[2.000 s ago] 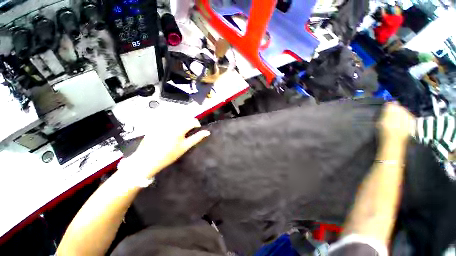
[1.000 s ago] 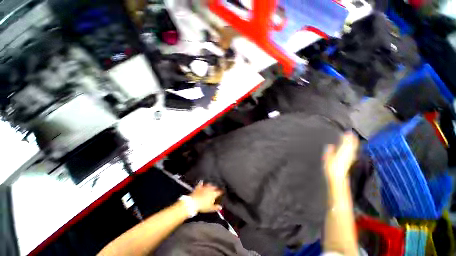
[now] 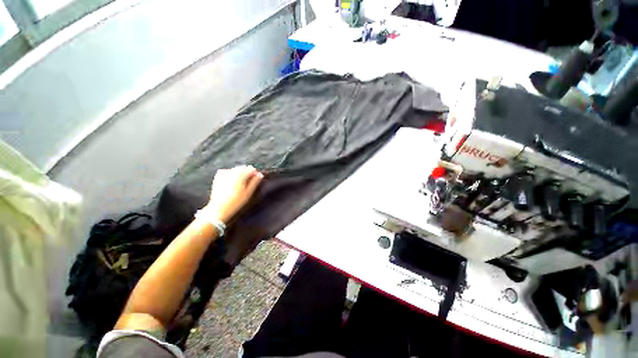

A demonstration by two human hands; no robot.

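Note:
A large dark grey cloth piece (image 3: 301, 126) lies over the left part of the white machine table and hangs down over its front edge at the left. My left hand (image 3: 236, 190) is closed on the cloth near its middle, with the fingers pinching a fold. My right hand is not in view. The white overlock machine (image 3: 493, 157), marked "BRUCE" in red, stands to the right of the cloth, with the needle area (image 3: 437, 196) beside a red dot. No cloth shows at the needle area.
A black tangled pile (image 3: 115, 273) lies at the lower left beside my forearm. A pale wall (image 3: 175, 63) runs along the left. A pale green cloth (image 3: 31, 245) hangs at the far left edge. Black thread cones (image 3: 577, 66) stand behind the machine. Small items (image 3: 374, 31) lie at the table's back.
The view has swung left from the blue crates to the machine's left side. The grey cloth at the right is out of view. My left hand now grips cloth; my right hand has left the picture.

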